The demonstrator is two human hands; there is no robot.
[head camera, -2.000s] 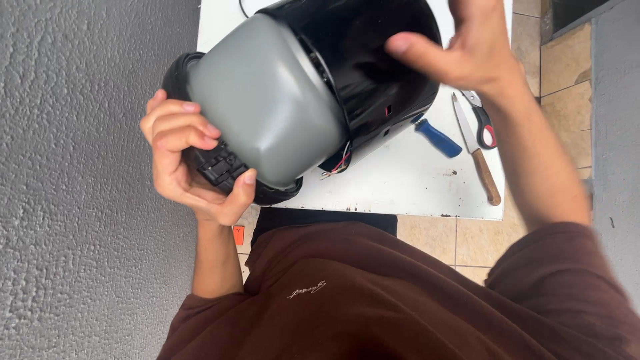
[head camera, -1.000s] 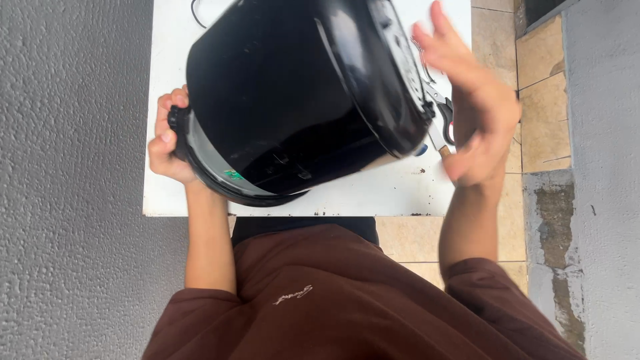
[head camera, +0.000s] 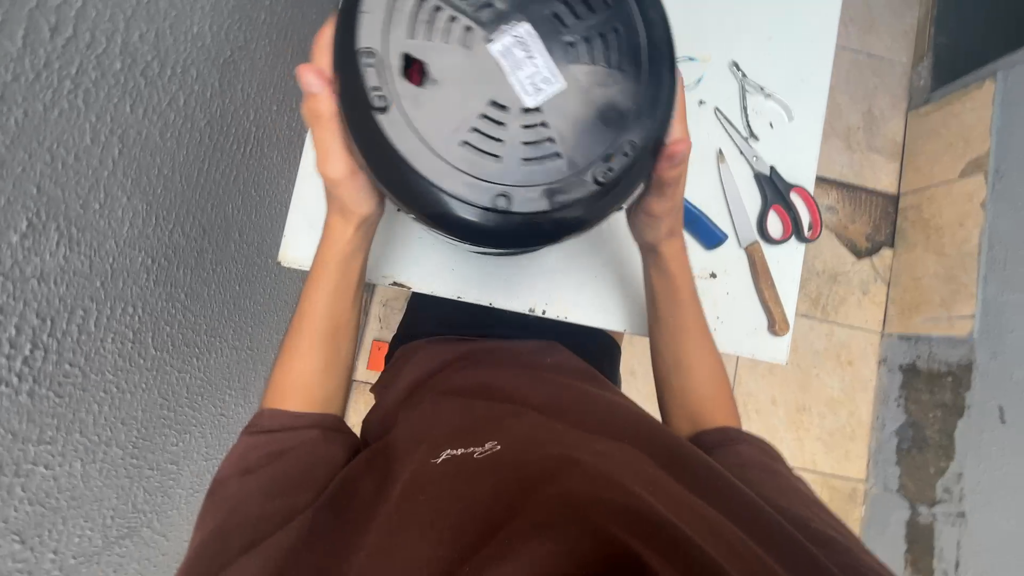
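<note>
A round black appliance, which looks like a rice cooker, (head camera: 432,160) is held up over the white table (head camera: 512,280) with its vented plastic base facing me. The base bears a white label with writing (head camera: 526,64) and a small opening with something red inside (head camera: 414,70). My left hand (head camera: 340,144) grips its left side, fingers partly hidden behind it. On the opposite side my right hand (head camera: 664,180) clasps the edge, its fingers also partly out of sight. The appliance's lid and front cannot be seen.
Right of the appliance lie a blue handle (head camera: 704,226), a knife with a wooden handle (head camera: 756,256), black and red scissors (head camera: 772,180) and metal nippers (head camera: 756,96). Thin wires (head camera: 692,72) show near my right hand. A grey textured wall (head camera: 160,240) stands close on the left.
The appliance has been turned from its side so that its base faces me. My right hand, apart from it one second ago, has taken hold of its right side.
</note>
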